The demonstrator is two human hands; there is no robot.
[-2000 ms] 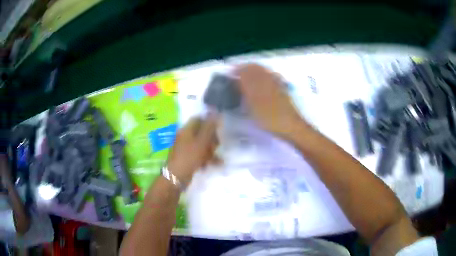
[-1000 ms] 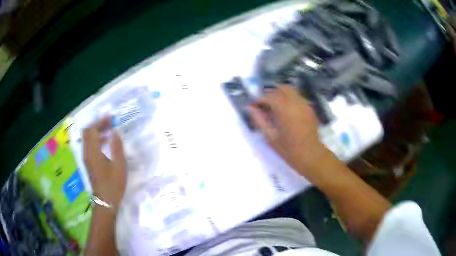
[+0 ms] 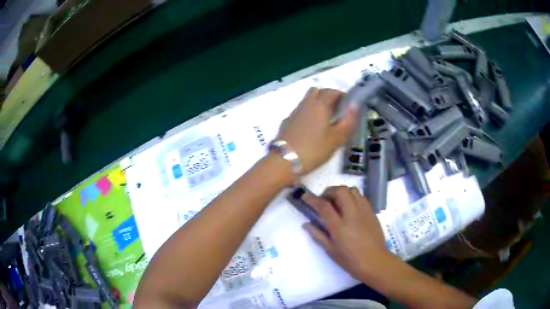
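My left hand [image 3: 313, 130], with a silver bracelet, reaches across to the pile's left edge. Its fingers are closed on a blurred grey handle shell [image 3: 364, 90], tilted above the pile. My right hand [image 3: 353, 229] is lower, over the white printed sheet [image 3: 241, 211], with thumb and fingers around another grey handle shell [image 3: 306, 206]; a dark button hole shows at its upper end. The piled shells [image 3: 443, 130] lie at the right, many with dark oval holes. Two more shells [image 3: 376, 175] lie at the pile's near-left side.
A second pile of grey parts [image 3: 51, 259] lies at lower left by the green sheet [image 3: 99, 211]. The dark green conveyor [image 3: 199, 66] runs beyond the bench edge, with a blurred grey item [image 3: 438, 18] at the top. Brown boxes stand at upper left [image 3: 84, 30] and lower right [image 3: 512, 205].
The view has swung right from the first frame. My left hand has crossed to the right-hand pile and taken a shell. My right hand has drawn back toward me from the pile with a shell.
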